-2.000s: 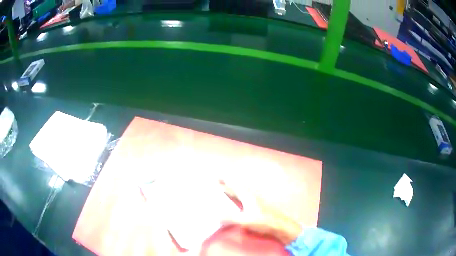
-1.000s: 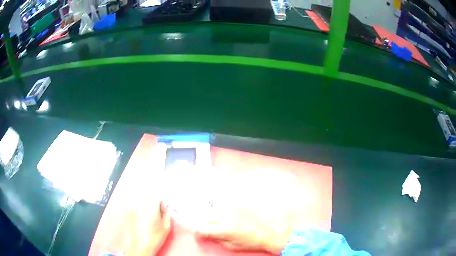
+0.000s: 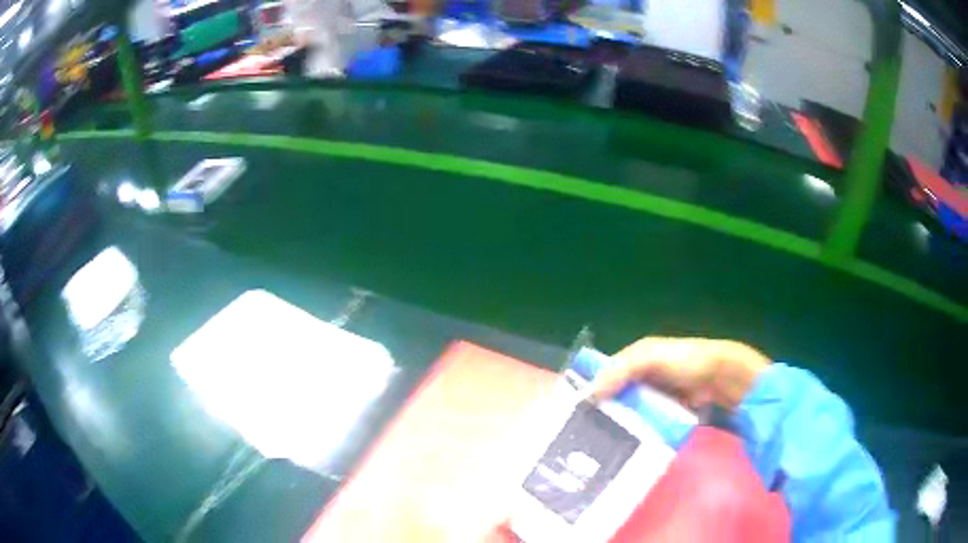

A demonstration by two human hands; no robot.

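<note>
A white retail box (image 3: 584, 461) with a blue end band and a dark device picture is tilted over the right part of the red-orange mat (image 3: 441, 424). A clear film corner sticks out past its far end. My right hand (image 3: 679, 371), in a light blue sleeve, grips the box's far blue end. Only a small, glare-washed piece of my left hand (image 3: 499, 532) shows at the bottom edge, by the box's near left side; its fingers are hidden. The stack of film bags (image 3: 281, 371) lies left of the mat.
A smaller crinkled bundle (image 3: 104, 295) lies farther left. Another retail box (image 3: 206, 184) lies on the green conveyor (image 3: 446, 233) at the left. A green post (image 3: 868, 159) and rail stand beyond. A white scrap (image 3: 932, 495) is at the right. Black trays (image 3: 674, 85) sit on the far bench.
The view has turned left. The box has gone from lying upright on the mat to a tilted hold. My right hand has moved from its near end to its far blue end.
</note>
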